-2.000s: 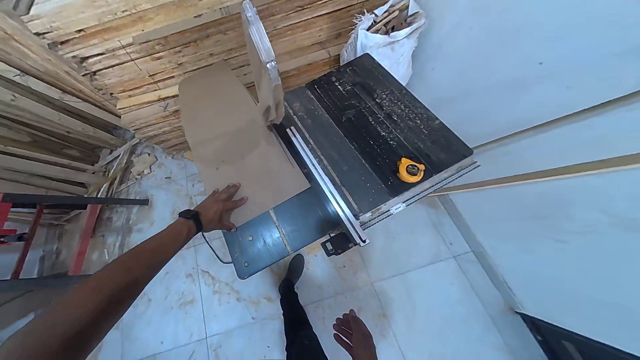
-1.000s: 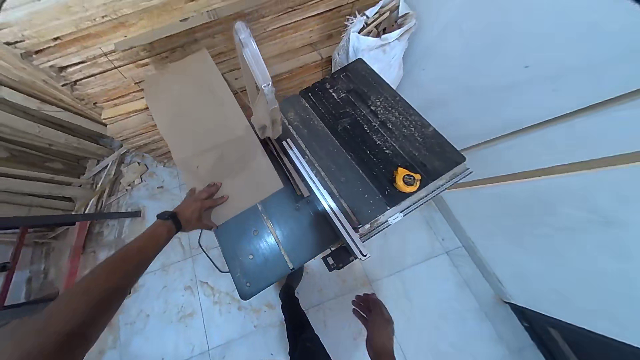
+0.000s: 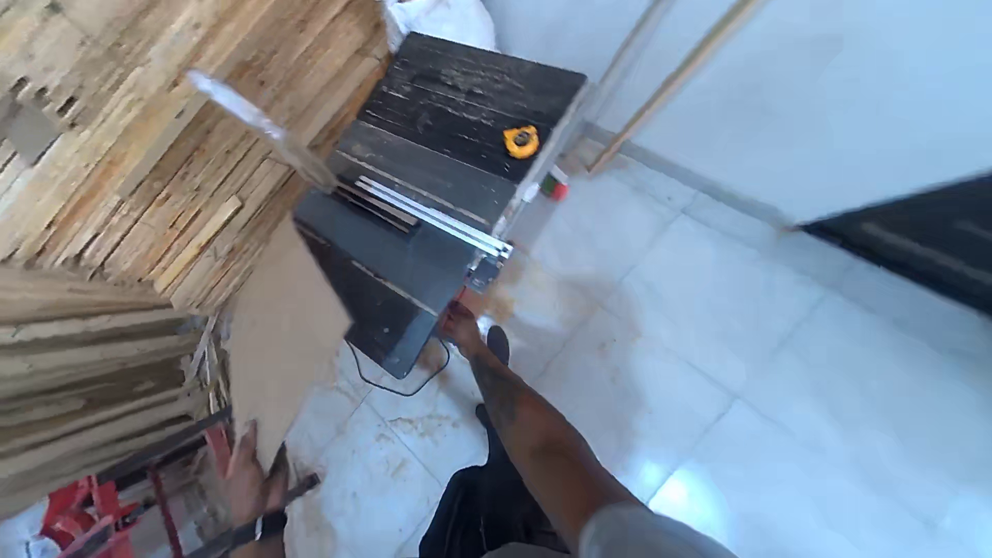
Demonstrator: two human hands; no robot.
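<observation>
My left hand (image 3: pixel 252 477), a watch at its wrist, grips the lower end of a brown sheet panel (image 3: pixel 283 333), which hangs off the left side of the table saw (image 3: pixel 395 248). At the saw's near edge, just below the fence's end clamp (image 3: pixel 484 271), is my right hand (image 3: pixel 461 322); its fingers are partly hidden under the table edge. The metal rip fence (image 3: pixel 434 217) runs beside the blade slot and the blade guard (image 3: pixel 302 163). A yellow tape measure (image 3: pixel 521 142) lies on the dark right part of the table.
Stacked wooden boards (image 3: pixel 209 155) stand behind and to the left. A red metal frame (image 3: pixel 85 515) with dark bars is at lower left. A white sack (image 3: pixel 446 22) is behind the saw. A cable (image 3: pixel 403 394) loops below the table, and sawdust dots the tiled floor.
The panel has come off the middle of the saw table toward the lower left with my left hand. My right hand has moved to the saw's near edge. The view has turned.
</observation>
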